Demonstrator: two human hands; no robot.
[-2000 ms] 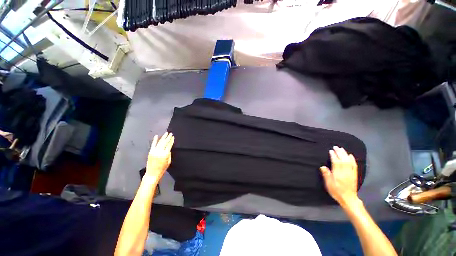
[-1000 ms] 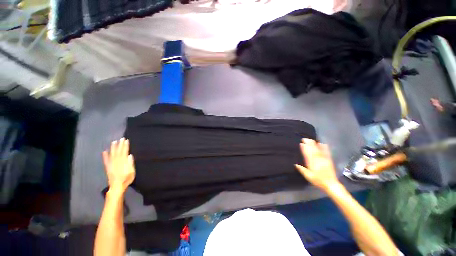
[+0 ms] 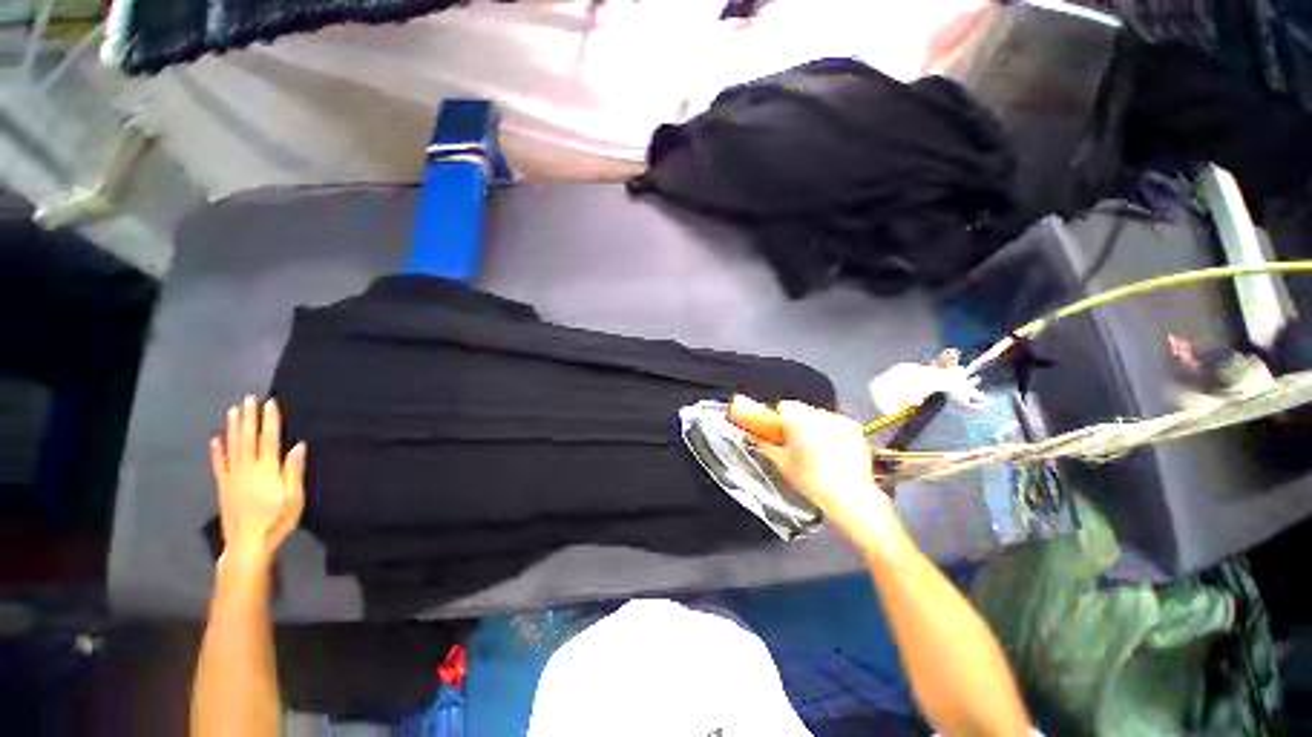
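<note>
A black garment (image 3: 489,432) lies stretched over the pad, with long folds running left to right. My right hand (image 3: 817,458) grips the orange-brown handle of a silver steam iron (image 3: 741,468). The iron sits on the right part of the garment. My left hand (image 3: 259,482) rests with fingers apart at the garment's left edge and grips nothing. A pale wrapped hose (image 3: 1108,439) and a thinner yellow hose (image 3: 1151,279) run from the iron to the right.
A crumpled black garment pile (image 3: 849,173) lies at the back of the grey table (image 3: 180,418). A blue block (image 3: 452,216) stands behind the pad. Green plastic (image 3: 1137,634) is at lower right. Dark hanging garments (image 3: 259,26) show at top left. A white cap (image 3: 666,677) shows at the bottom.
My right hand has left the cloth and taken hold of the iron, which has moved from its place at the right onto the garment. My left hand stays at the left edge. The view has shifted right.
</note>
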